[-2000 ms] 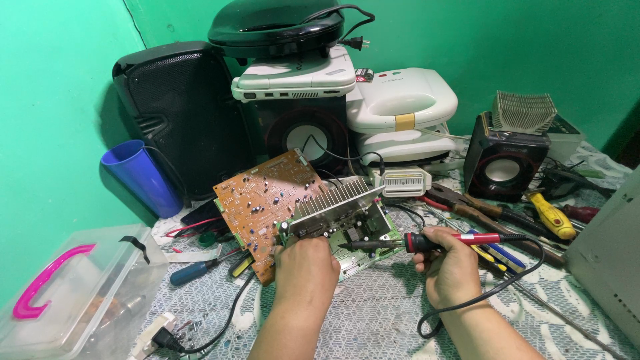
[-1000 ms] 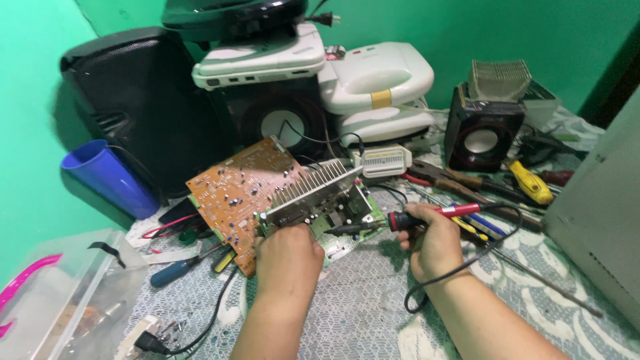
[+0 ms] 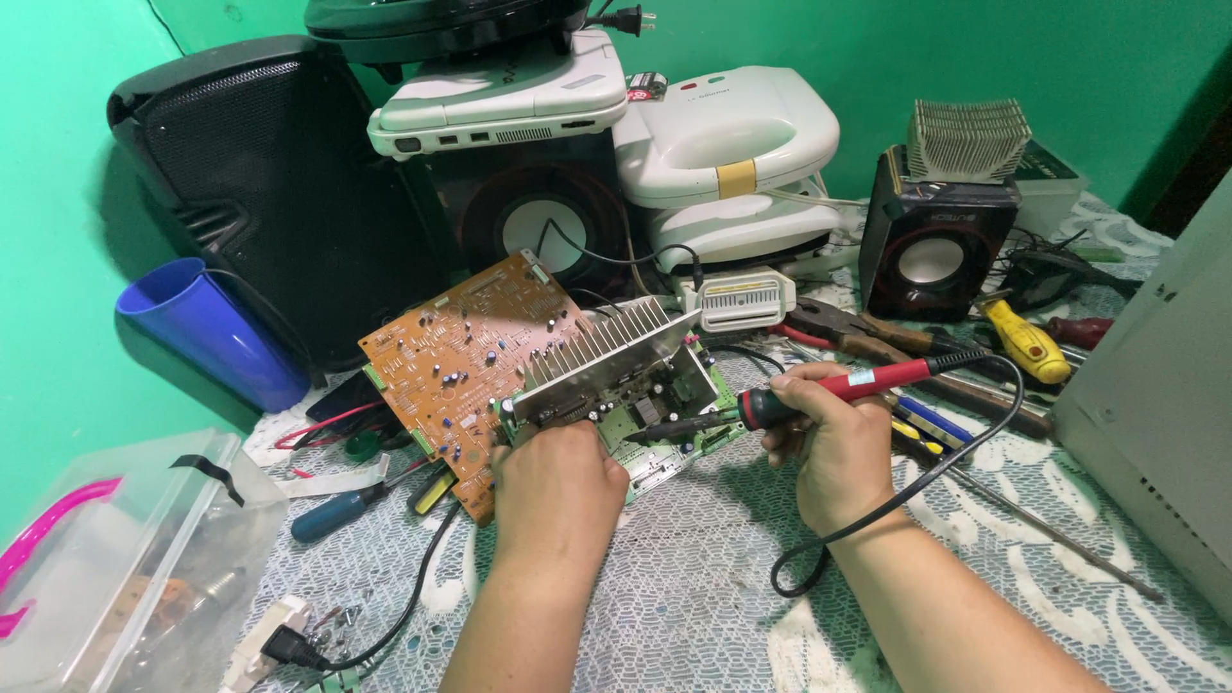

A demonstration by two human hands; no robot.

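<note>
My right hand holds a soldering iron by its red and black handle. The iron's dark tip points left, over the green circuit board; whether it touches the board I cannot tell. My left hand, a fist with its fingers hidden, is at the near left edge of that board. A finned metal heatsink stands on the board, just beyond my left hand. The orange-brown circuit board lies tilted behind and to the left, partly behind the heatsink and my left hand.
Pliers, a yellow-handled screwdriver and a long metal rod lie right. A blue screwdriver and clear plastic box are left. Behind stand a blue cup, black speaker and white sandwich maker. A grey metal casing borders the right.
Both hands stay at the boards, my right hand still around the soldering iron. The view has shifted somewhat between frames.
</note>
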